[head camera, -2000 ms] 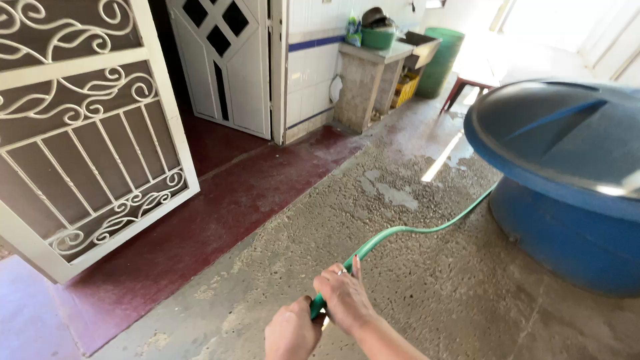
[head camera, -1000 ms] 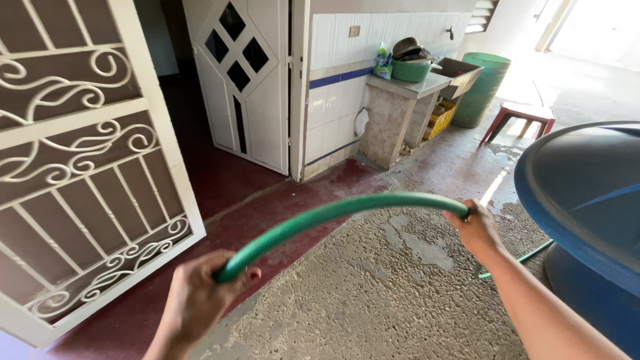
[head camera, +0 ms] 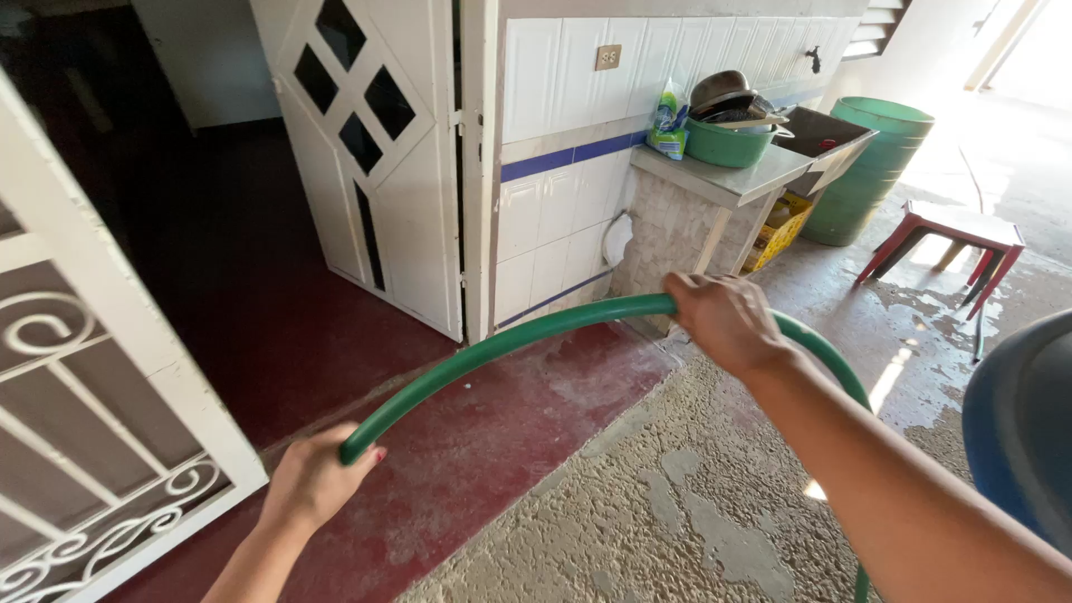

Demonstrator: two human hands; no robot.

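A green garden hose [head camera: 519, 335] arches between my hands over the red floor edge. At its lower left part, my left hand [head camera: 318, 477] is closed around it, low in the view. Near the top of the arch, my right hand [head camera: 729, 322] grips the hose from above. Beyond that hand the hose bends down to the right, passes behind my right forearm and shows again at the bottom edge. Whether the hose ends inside my left hand cannot be told.
A white metal gate [head camera: 159, 335] stands at left, a white door [head camera: 377, 167] behind it. Farther back are a counter [head camera: 720, 176] with a green basin [head camera: 729, 144], a yellow crate [head camera: 779, 230], a green barrel [head camera: 871, 167] and a red stool [head camera: 963, 222]. A blue tank [head camera: 1022, 427] stands at right.
Two seconds ago my hands were close together on the hose; they are now far apart, with the hose arched between them. The view has turned, and the blue tank shows less.
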